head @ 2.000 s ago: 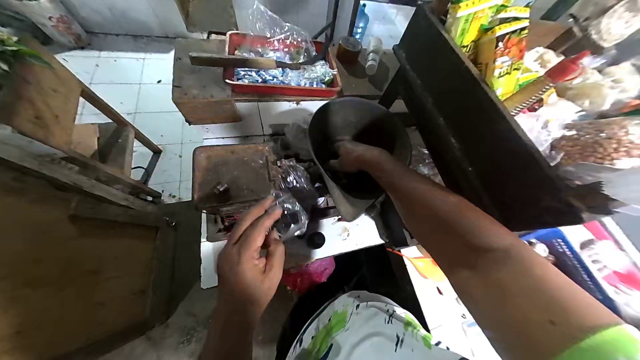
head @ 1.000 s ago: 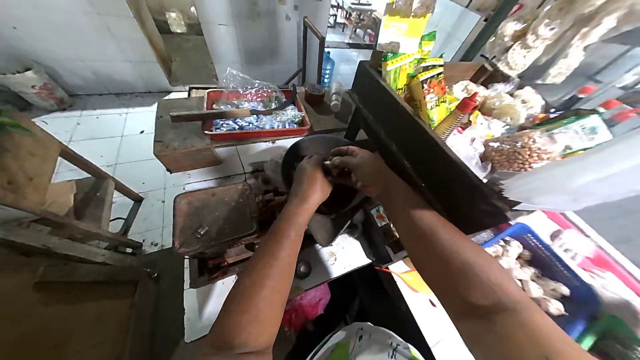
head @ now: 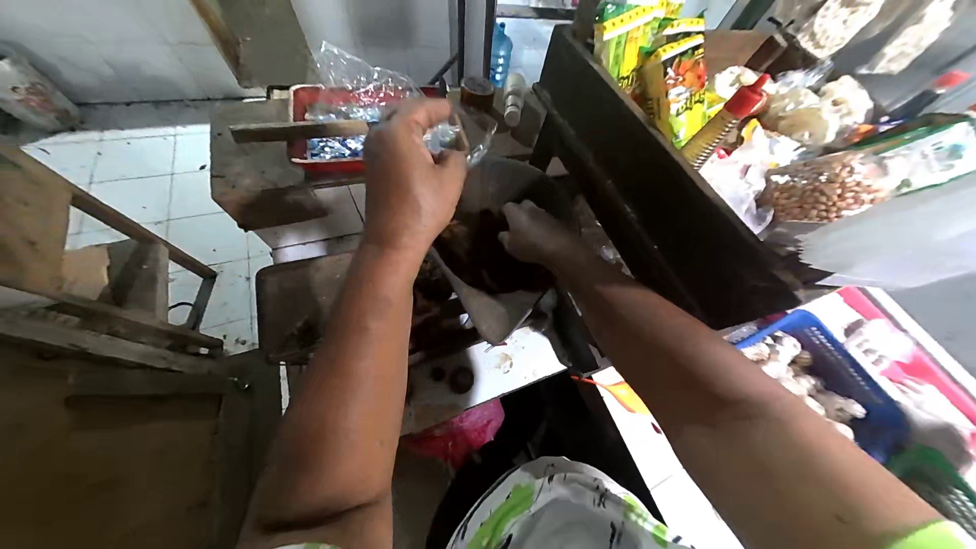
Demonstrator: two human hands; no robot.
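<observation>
My left hand (head: pixel 415 171) is raised in front of the red tray, fingers curled, with a small clear plastic bag (head: pixel 479 136) at its fingertips. Lower and to the right, my right hand (head: pixel 530 232) reaches into a deep, dark scoop-shaped pan (head: pixel 496 309) whose narrow lip points toward me. Its fingers are bent over dark brown contents (head: pixel 476 248); shadow hides whether they hold any. A rusty flat plate (head: pixel 293 301) lies left of the pan, partly behind my left forearm.
A red tray (head: pixel 301 164) of small packets stands on a wooden bench (head: pixel 252 164), a wooden-handled tool across it. A dark wooden stall edge (head: pixel 648 206) borders the right, with seasoning packets (head: pixel 675 84) and bagged peanuts (head: pixel 823 187) beyond. A blue basket (head: pixel 869 396) holds garlic.
Both hands were together over the pan a second ago. My left hand has since risen away toward the red tray, while my right hand remains at the pan.
</observation>
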